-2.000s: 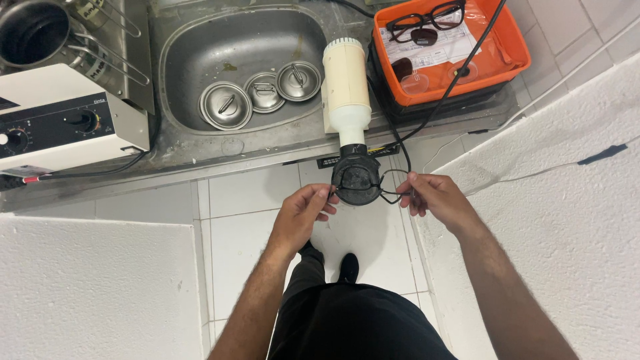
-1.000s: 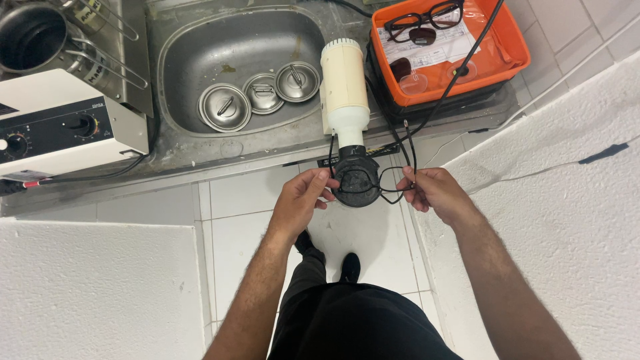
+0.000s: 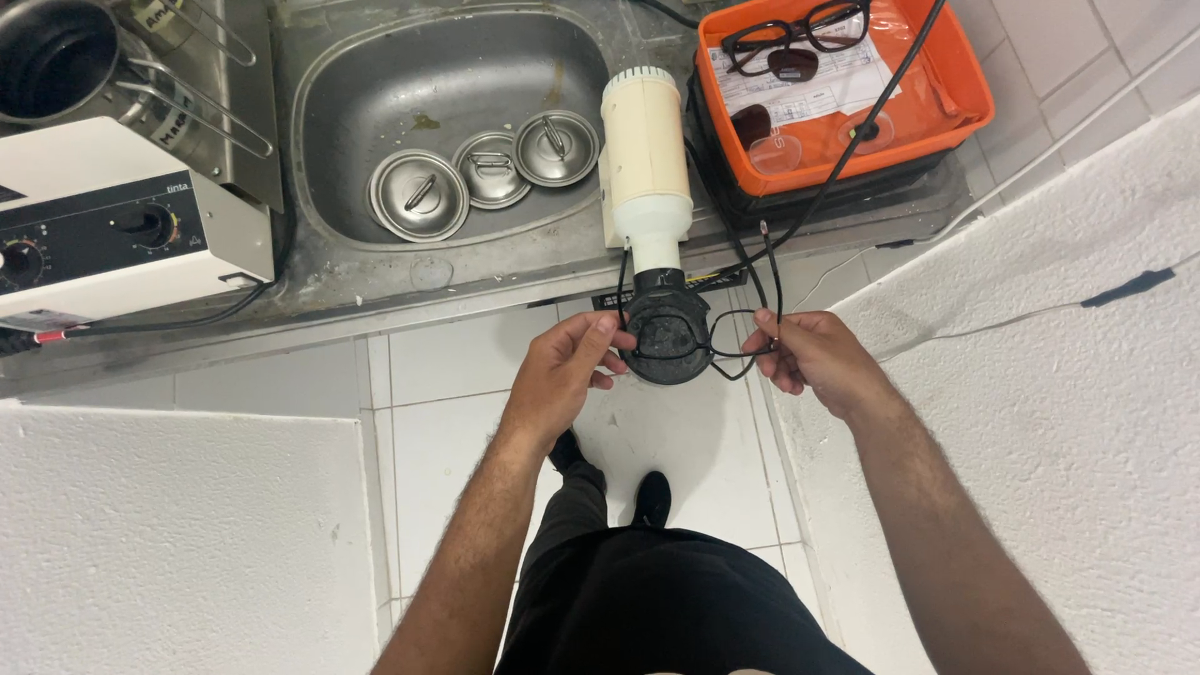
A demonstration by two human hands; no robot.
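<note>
Both hands hold a thin black eyeglass frame (image 3: 710, 349) out in front of a cream heater with a round black nozzle (image 3: 667, 323). My left hand (image 3: 568, 367) grips the frame at its left side, where one temple arm points up beside the nozzle. The right side is between the thumb and fingers of my right hand (image 3: 808, 354), with the other temple arm upward. One rim overlaps the dark nozzle face; whether they touch cannot be told. Whether lenses sit in the rims is unclear.
Steel lids (image 3: 419, 195) lie in the metal sink (image 3: 375, 84). An orange tray (image 3: 970, 117) at right holds dark eyeglasses (image 3: 797, 33), loose lenses and papers. At left stands a dye heating unit (image 3: 103, 225) with steel pots. A black cable (image 3: 858, 131) crosses the tray.
The eyeglass frame has shifted a little against the nozzle since two seconds ago, its rims now more plainly in view. Both hands keep their hold on it.
</note>
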